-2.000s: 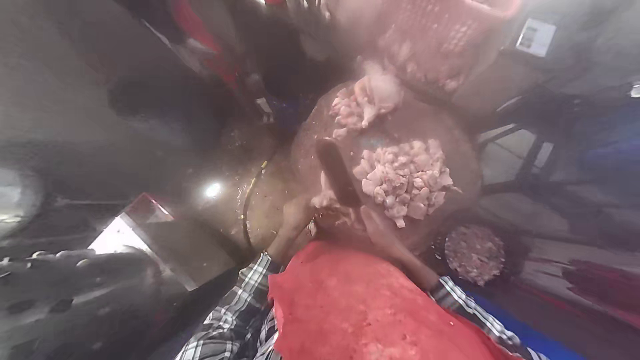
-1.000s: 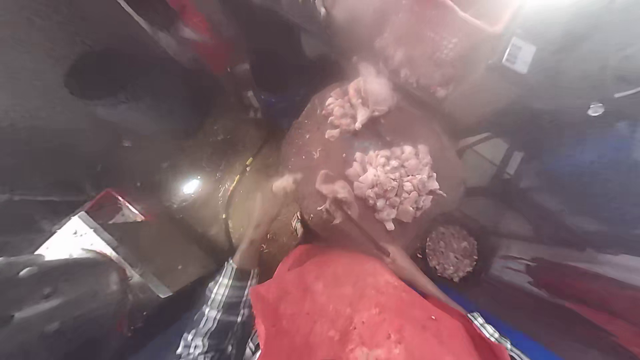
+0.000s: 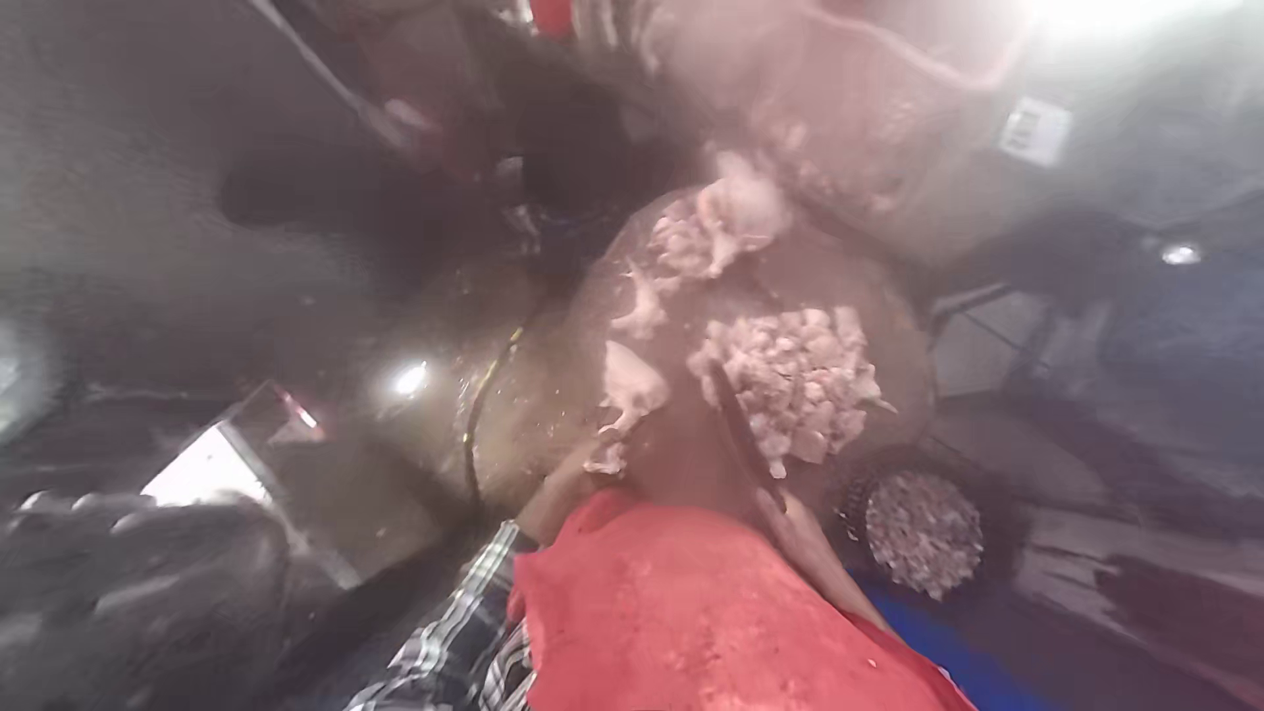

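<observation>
A round chopping block (image 3: 691,434) lies before me through a hazy view. My right hand (image 3: 775,499) grips a cleaver (image 3: 741,425), its dark blade against the left edge of a pile of cut raw meat pieces (image 3: 800,375). At the block's lower left edge my left hand (image 3: 592,459) is on a piece of raw meat (image 3: 630,385); its fingers are blurred. A smaller strip of meat (image 3: 644,306) lies above that piece. Toward the far side of the block is another heap of meat (image 3: 716,222) with a larger pale piece on it.
A round container of meat bits (image 3: 923,533) stands at the lower right. Beyond the block is a pink basket (image 3: 918,59) with meat. Left of the block runs a yellow-and-black cord or edge (image 3: 484,385). A red apron (image 3: 691,612) covers my front.
The cleaver, upright near the block's middle two seconds ago, is now at the pile's left edge. My left hand, raised left of the block one second ago, is now at meat on the block's edge.
</observation>
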